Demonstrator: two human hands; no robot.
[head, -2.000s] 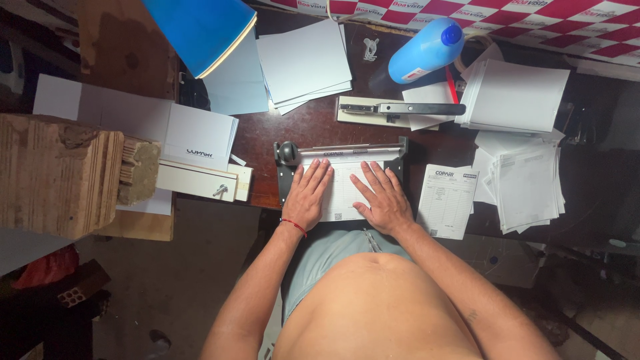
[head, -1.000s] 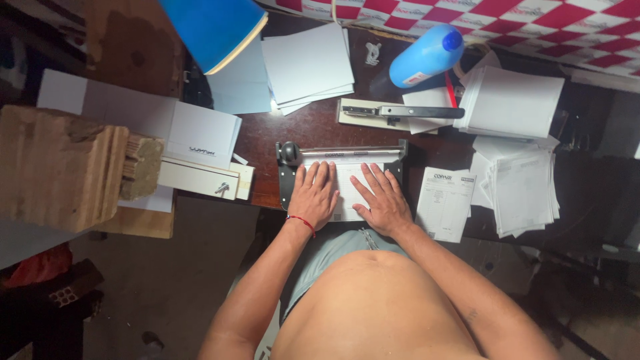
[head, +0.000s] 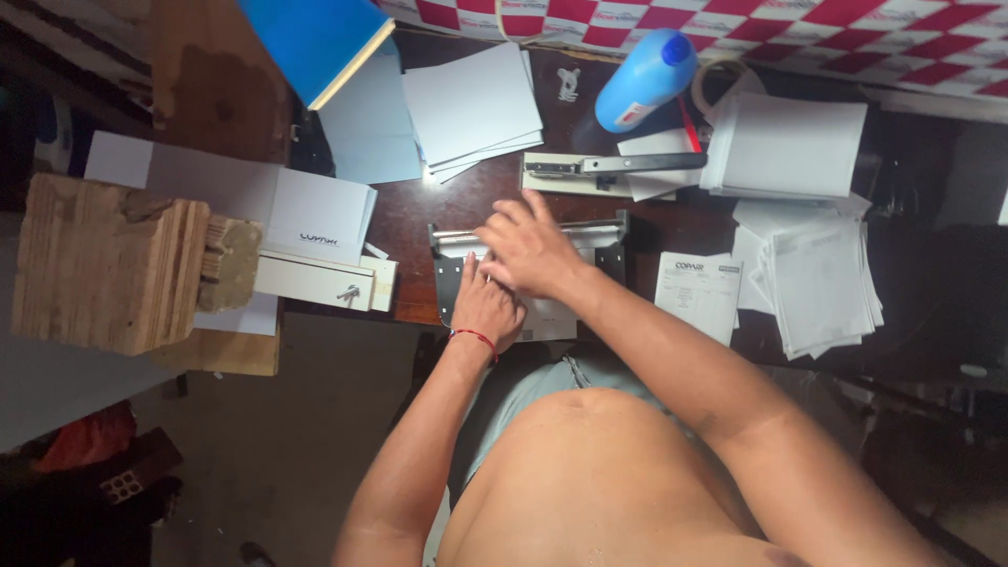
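A dark rotary paper trimmer (head: 450, 287) with a metal guide rail (head: 605, 233) lies at the table's front edge, in front of my body. White paper (head: 555, 321) rests on its bed. My left hand (head: 488, 303), below a red cord bracelet, presses on the paper at the bed's left part. Over the rail, my right hand (head: 528, 248) reaches across from the right, its fingers bent and spread and partly covering my left fingertips. Whatever lies under the right fingers is hidden; the trimmer's round black knob is not visible.
Behind the trimmer lies a long-arm stapler (head: 614, 165), with a blue bottle (head: 646, 79) beyond. Paper stacks (head: 787, 146) and a printed form pad (head: 697, 293) are at right. White sheets (head: 476, 102) lie behind left; a wooden block (head: 110, 264) sits on paper at left.
My right hand has left the paper's right side and moved left over the rail and my left hand. The round black knob, earlier at the rail's left end, no longer shows there.
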